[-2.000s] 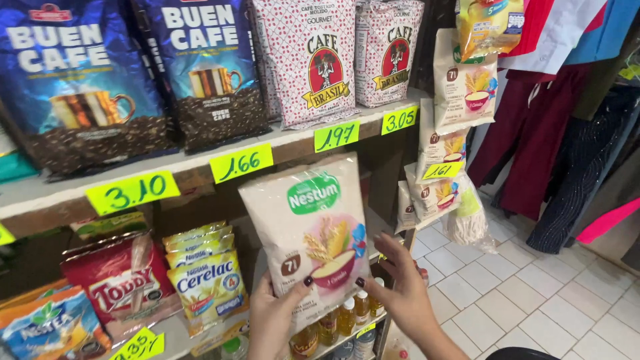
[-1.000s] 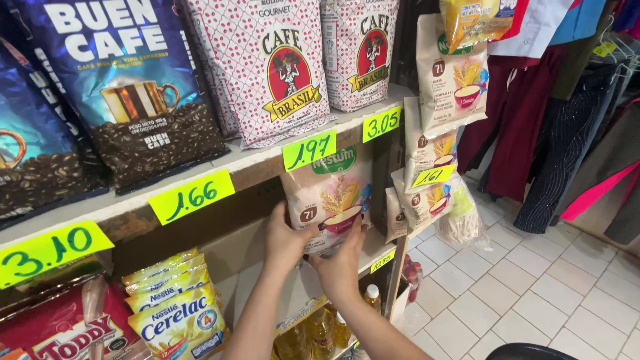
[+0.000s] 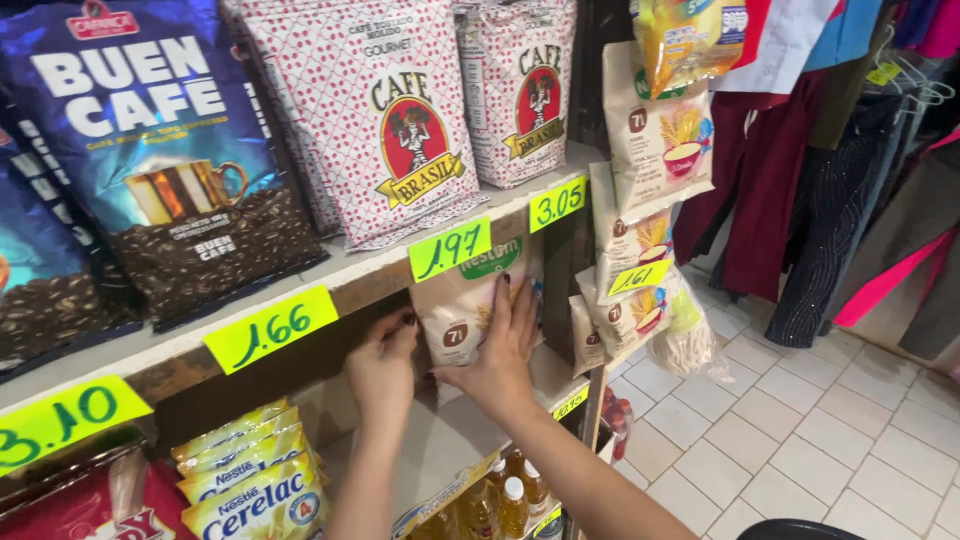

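Observation:
A beige Nestum cereal bag stands on the lower shelf, at its right end, its top partly hidden by the upper shelf's edge and a price tag. My right hand lies spread against the front of the bag, thumb low and fingers pointing up. At the bag's left side is my left hand, its fingers curled near the bag's edge; whether they touch it cannot be told. Yellow Cerelac packets lean in a row to the left of my left forearm.
Coffee bags line the upper shelf, whose edge bears yellow price tags. More cereal bags hang at the shelf's right end. Oil bottles stand below. Clothes hang at the right over the tiled floor.
Two seconds ago both hands held the Nestum bag in front of the shelves; it now stands on the lower shelf. My left hand has come away from the bag's front to its left side.

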